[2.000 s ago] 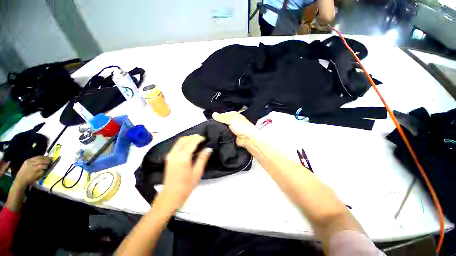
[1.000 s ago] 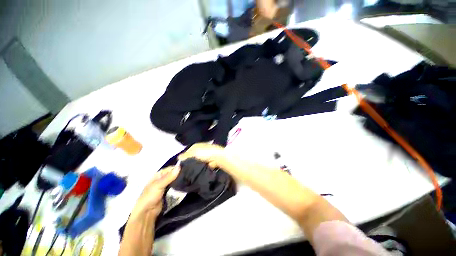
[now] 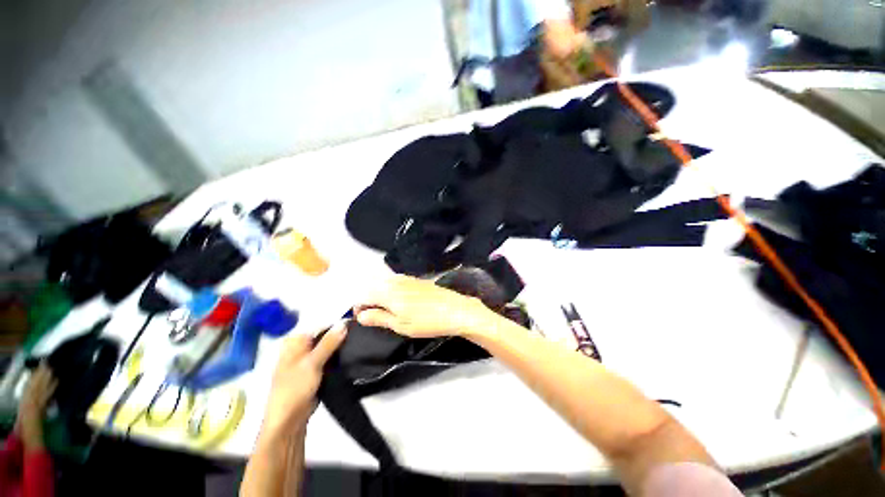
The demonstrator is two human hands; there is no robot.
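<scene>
A black bag panel [image 3: 374, 351] lies at the table's near side, with a thin pale line along its edge and a black strap hanging toward the table's front edge. My left hand [image 3: 303, 367] grips the panel's left end between thumb and fingers. My right hand [image 3: 412, 309] lies over its top edge, fingertips close to my left hand, pinching the fabric. What lies under the fingers is hidden. The picture is somewhat blurred.
A black heap of bag pieces [image 3: 543, 180] lies behind, another [image 3: 835, 257] at right. An orange hose [image 3: 786, 281] crosses the right side. Slim tools [image 3: 581, 332], an orange-yellow jar [image 3: 301, 251], a blue tray [image 3: 233, 358] and a tape roll [image 3: 218, 419] surround the work. Another person's hand [image 3: 37, 388] shows at left.
The view has shifted. The panel has been turned and now shows its pale edge line lower down with a strap hanging. My hands have stayed on it, now close together at its left end.
</scene>
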